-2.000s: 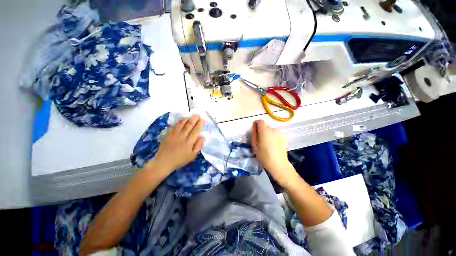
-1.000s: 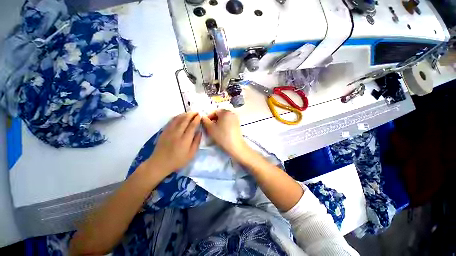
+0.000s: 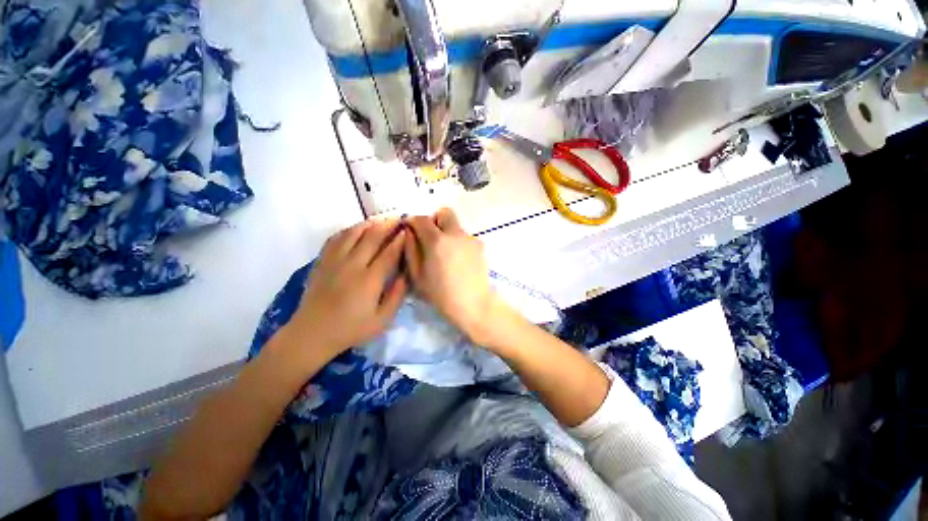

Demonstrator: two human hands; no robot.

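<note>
A blue floral garment piece (image 3: pixel 356 385) with a pale wrong side lies under my hands at the front table edge and hangs toward my lap. My left hand (image 3: pixel 351 280) and my right hand (image 3: pixel 445 270) meet fingertip to fingertip just in front of the presser foot (image 3: pixel 432 168), pinching the cloth's edge between them. The pinched edge is mostly hidden by the fingers. The cloth is not seen under the foot. The white sewing machine (image 3: pixel 570 51) with a blue stripe stands behind the hands.
A floral pile (image 3: pixel 112 142) lies at left. Red-and-yellow scissors (image 3: pixel 585 181) lie right of the needle, with greyish scraps (image 3: pixel 611 117) behind. A small metal tool (image 3: pixel 723 150), black clips (image 3: pixel 804 137) and a white roll (image 3: pixel 858 117) lie at right. Below are a white board (image 3: pixel 712 351) and floral cloth (image 3: pixel 758 336).
My hands, apart on the cloth two seconds ago, came together at its edge near the foot and still pinch there. The view has shifted closer, and the machine and pile sit higher in the picture.
</note>
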